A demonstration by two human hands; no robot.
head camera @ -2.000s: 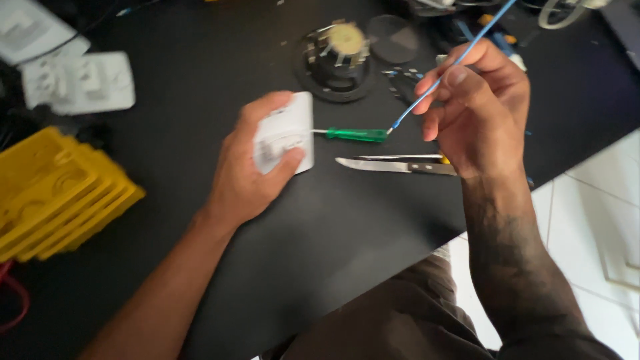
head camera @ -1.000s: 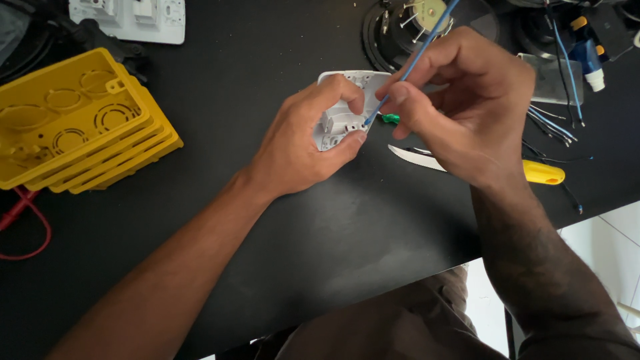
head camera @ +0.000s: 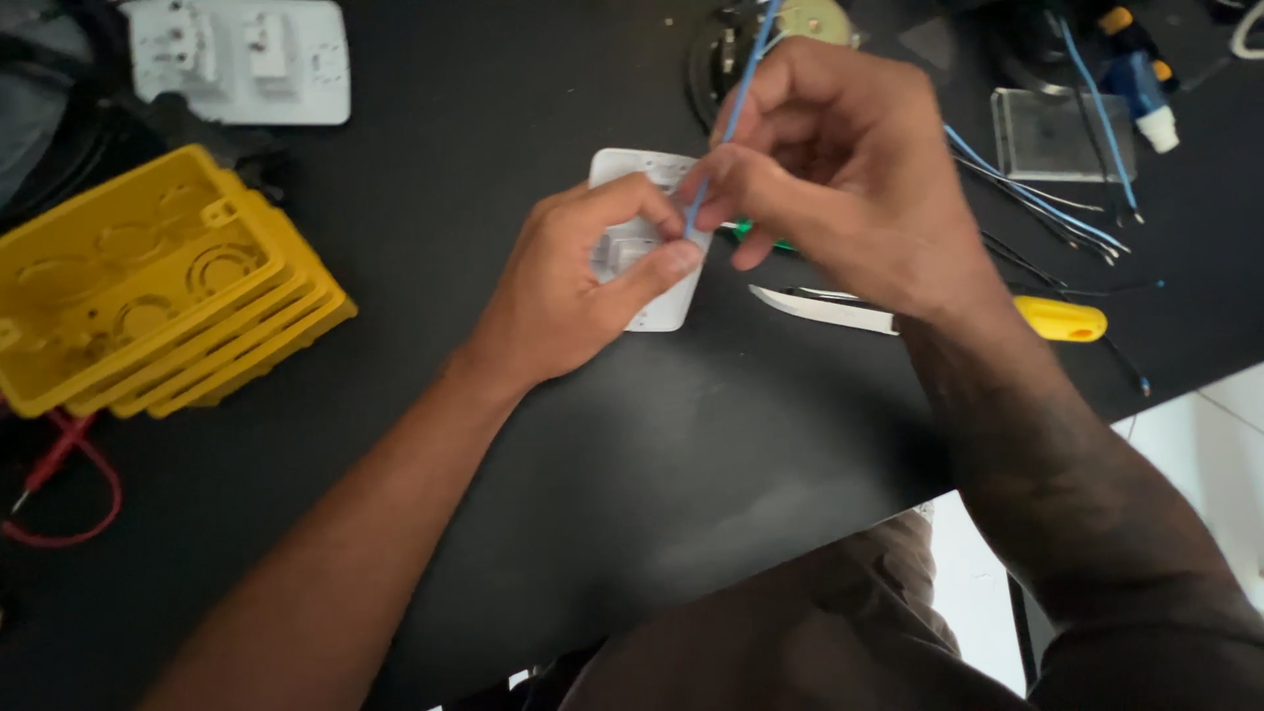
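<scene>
My left hand [head camera: 583, 272] holds a white electrical wall plate [head camera: 660, 314] with its back side up, over the black table. Between the thumb and fingers of my right hand [head camera: 829, 188] is a blue wire [head camera: 748, 84], whose lower end meets the plate by my left thumb and forefinger. Fingers hide exactly where the wire end sits. Partly behind my right hand lies a green screwdriver handle [head camera: 765, 238]. Below that hand is a knife [head camera: 829, 310], its handle hidden by my wrist, and a yellow handle [head camera: 1062, 319] sticks out on the other side.
Stacked yellow electrical boxes [head camera: 306, 286] stand at the left, a red lead [head camera: 117, 494] below them. Another wall plate [head camera: 331, 64] lies at upper left. A round speaker [head camera: 706, 74] is behind my right hand. Cut wires [head camera: 1057, 212], a clear plastic piece [head camera: 1047, 138] and a blue-and-white tube [head camera: 1145, 104] lie at right.
My right hand has brought the blue wire from above the green screwdriver handle to the wall plate. My left hand has kept hold of the plate. The view has shifted.
</scene>
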